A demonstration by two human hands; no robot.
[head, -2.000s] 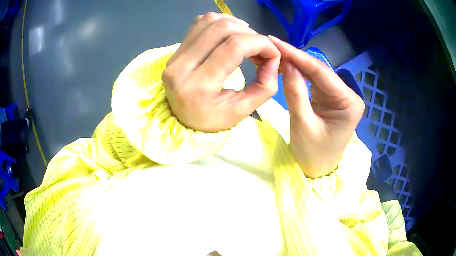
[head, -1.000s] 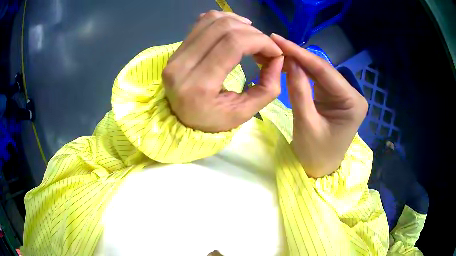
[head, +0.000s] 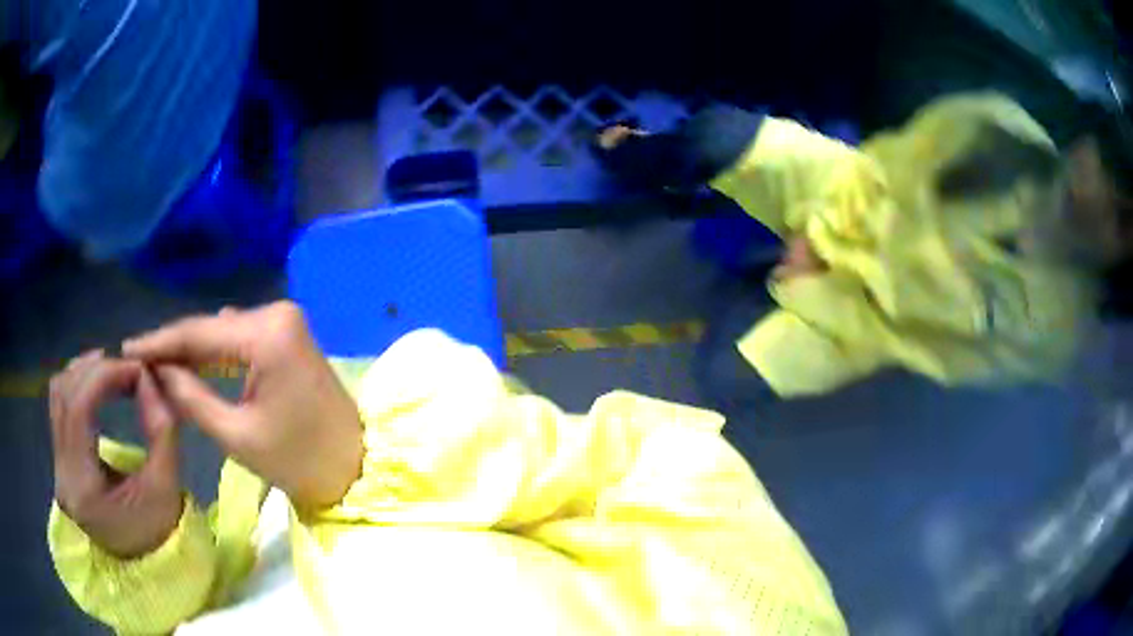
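Observation:
My left hand point(head: 118, 466) is at the lower left, and my right hand point(head: 267, 398) is just right of it. Both are bare and raised in front of my chest. Thumbs and forefingers are pinched, with the fingertips of the two hands touching. Anything between them is too small to make out. I wear a yellow smock point(head: 634, 509) with gathered cuffs. White clothing point(head: 267, 578) shows at its open front. A blue stool point(head: 404, 267) with a flat square top stands beyond my right hand, its lower part hidden.
A person in a yellow smock point(head: 919, 261) is at the right, blurred. Someone's light blue clothing point(head: 143, 124) is at the upper left. A lattice pallet point(head: 534, 174) lies behind the stool. A yellow-black line point(head: 609, 337) crosses the grey floor. A green surface point(head: 1056, 50) is at the upper right.
The view has swung to the right, so my hands now appear lower left. They remain pinched together. The stool shows more fully, and the yellow-smocked person and blue clothing have come into view.

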